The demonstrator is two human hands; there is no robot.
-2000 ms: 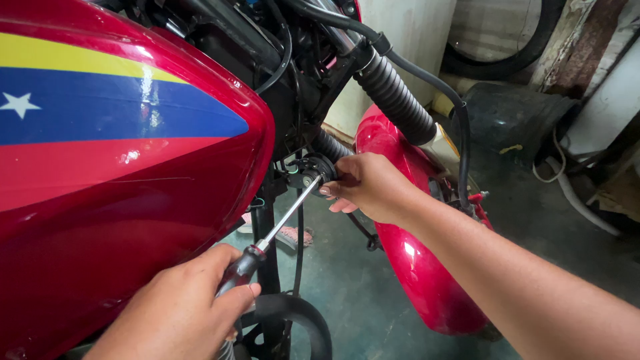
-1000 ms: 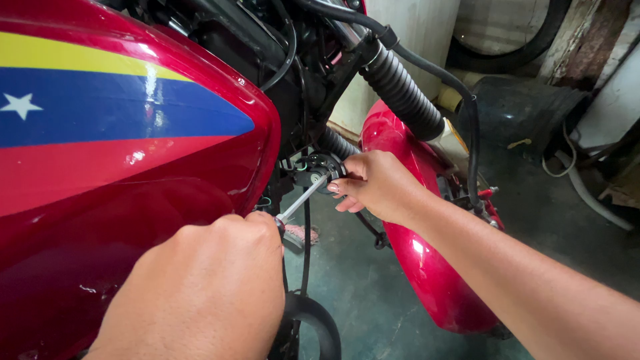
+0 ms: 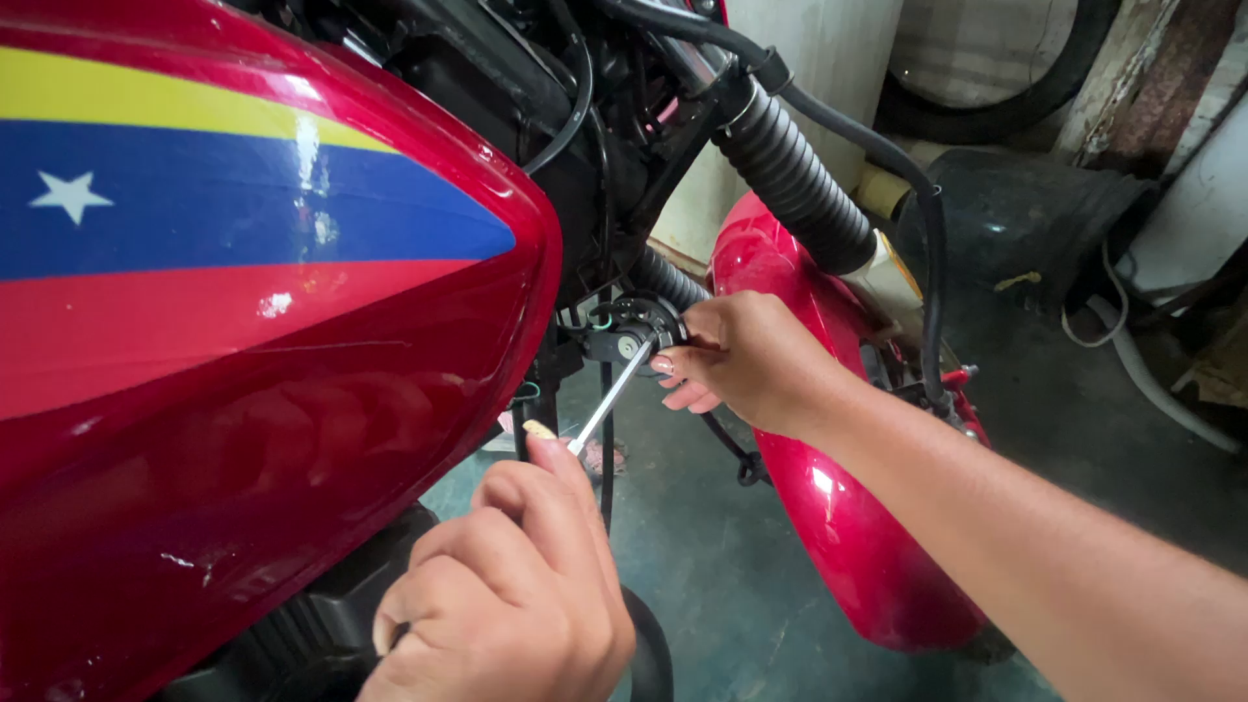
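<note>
My left hand is closed around the handle of a screwdriver, and its thumb lies along the tool near the base of the metal shaft. The shaft slants up and right, and its tip meets the round black horn, close to the bolt head at its centre. My right hand grips the horn's right rim between thumb and fingers. Beside them is the motorcycle's red fuel tank, with yellow, blue and red bands and a white star. Most of the screwdriver handle is hidden in my palm.
Right of the horn are a ribbed black fork boot and the red front fender. A black cable arcs over them. A tyre, a dark container and a pale hose lie at the back right.
My left hand has changed its grip on the screwdriver; the thumb now points up along it, where the back of the hand faced up before. My right hand has stayed at the horn.
</note>
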